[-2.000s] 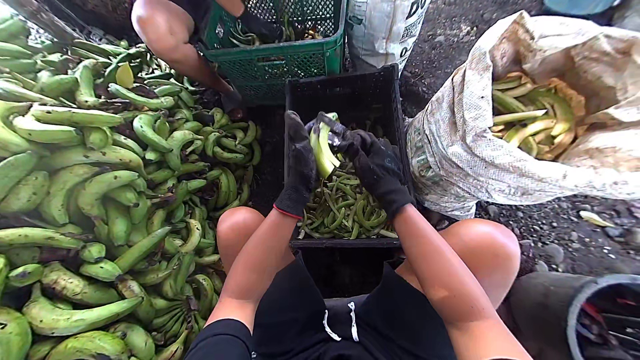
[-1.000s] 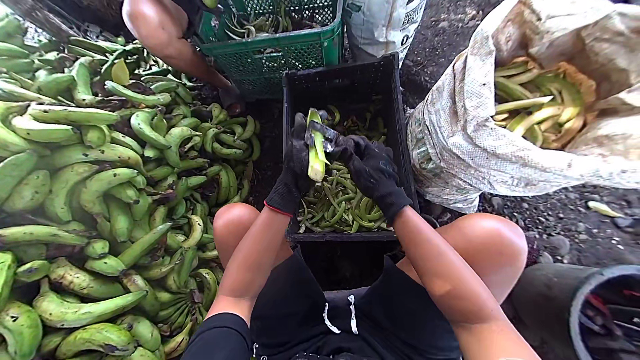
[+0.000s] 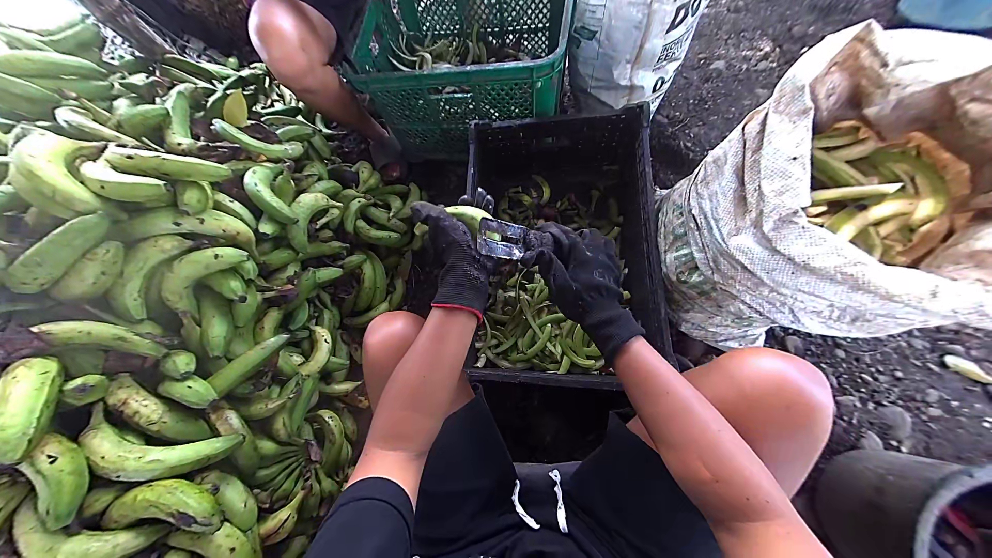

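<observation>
My left hand [image 3: 459, 252], in a black glove, grips a green plantain [image 3: 468, 217], which its fingers partly hide. A metal peeler [image 3: 501, 239] is held in my right hand [image 3: 581, 271], also gloved in black; its metal frame lies against or very close to the plantain's right end. Both hands are over the near part of a black plastic crate [image 3: 559, 128], where green peel strips [image 3: 535, 333] lie. At the left, a large heap of green plantains [image 3: 194, 267] spreads over the ground.
A woven sack [image 3: 744, 209] with peeled plantains [image 3: 876, 198] stands at the right. Beyond the black crate is a green crate [image 3: 465, 85] with peels, beside a printed white sack [image 3: 628, 46]. Another person's leg [image 3: 310, 66] is at the upper left. A dark bucket [image 3: 883, 496] sits at the lower right.
My left hand has moved left and turned, so the plantain that stood upright between my hands now lies more sideways. The co-worker's hand at the green crate is out of sight.
</observation>
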